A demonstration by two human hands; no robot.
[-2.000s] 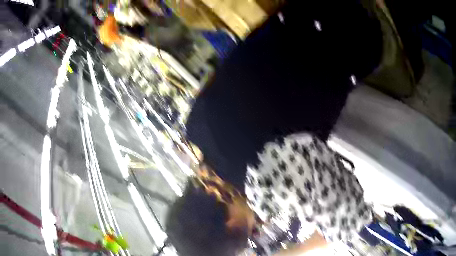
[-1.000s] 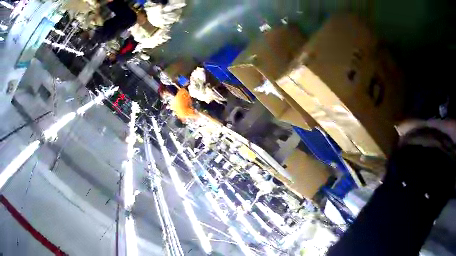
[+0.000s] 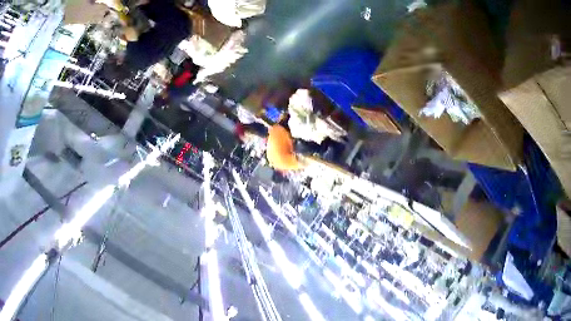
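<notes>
Neither of my hands is in view. The view is tilted sideways and blurred. Nearest in front of me on the right is an open brown cardboard carton [image 3: 482, 81] with pale cloth [image 3: 449, 103] at its opening. Another brown carton [image 3: 545, 106] stands at the right edge, partly cut off. A blue basket or crate [image 3: 347, 78] is beside the open carton, and more blue [image 3: 513, 188] shows below it.
Orange cloth [image 3: 282, 148] lies near pale heaped cloth [image 3: 310, 119] mid-view. A long row of sewing stations [image 3: 375, 232] runs to the lower right. Green floor [image 3: 294, 37] shows at the top. Tube lights [image 3: 213, 251] cross the ceiling. A dark-clothed person [image 3: 156, 37] is upper left.
The view has swung, so the orange cloth and cartons sit farther right. The dark sleeve and the blurred hand-like shape at the right are gone. The earlier nearby person in dark clothing is also gone.
</notes>
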